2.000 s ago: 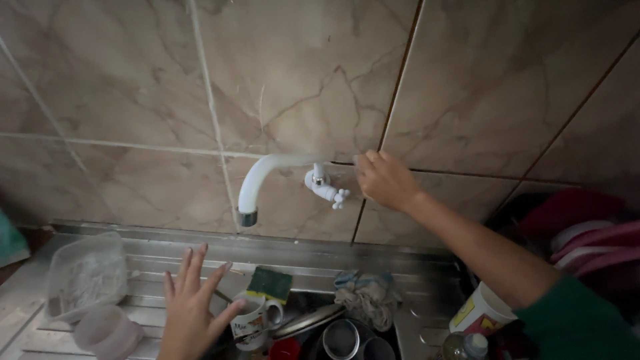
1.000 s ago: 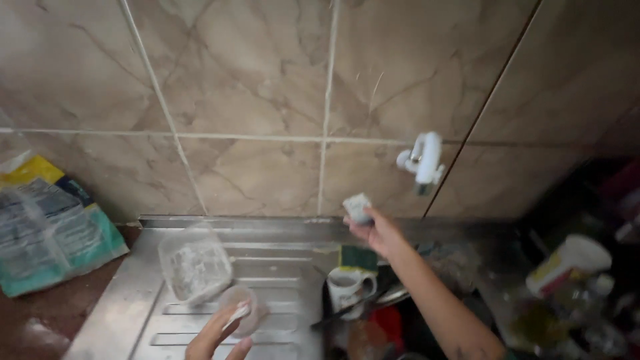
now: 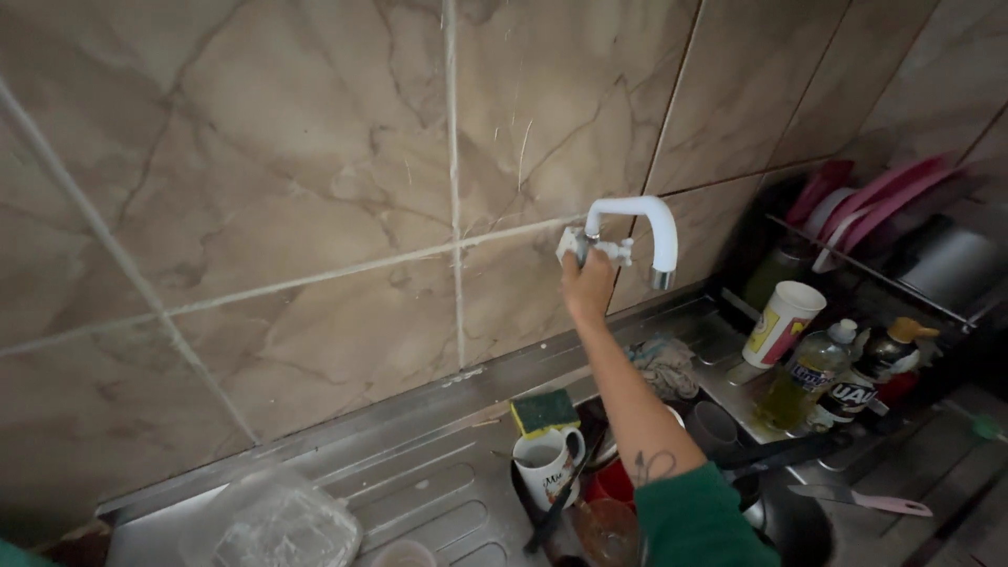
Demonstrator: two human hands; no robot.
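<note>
My right hand (image 3: 587, 287) reaches up to the tiled wall, its fingers closed around a small pale block-like object (image 3: 568, 246) beside the base of the white faucet (image 3: 663, 228). The faucet's curved spout points down to the right of the hand, and its small white handle (image 3: 626, 252) shows just beyond the fingers. What exactly the block is cannot be told. My left hand is out of the frame. Below the right forearm are a green and yellow sponge (image 3: 545, 413) and a white printed mug (image 3: 543, 480).
A clear plastic container (image 3: 276, 520) rests on the steel drainboard (image 3: 429, 492). Dishes crowd the sink, near a crumpled cloth (image 3: 663, 368). At right are a paper cup (image 3: 783, 324), a bottle of yellow liquid (image 3: 811, 378), a pink-handled knife (image 3: 890, 504) and a dish rack (image 3: 874, 272).
My right hand has moved with the pale object from over the sink to the wall beside the faucet. My left hand, seen earlier over the drainboard, has left the view. The view has shifted.
</note>
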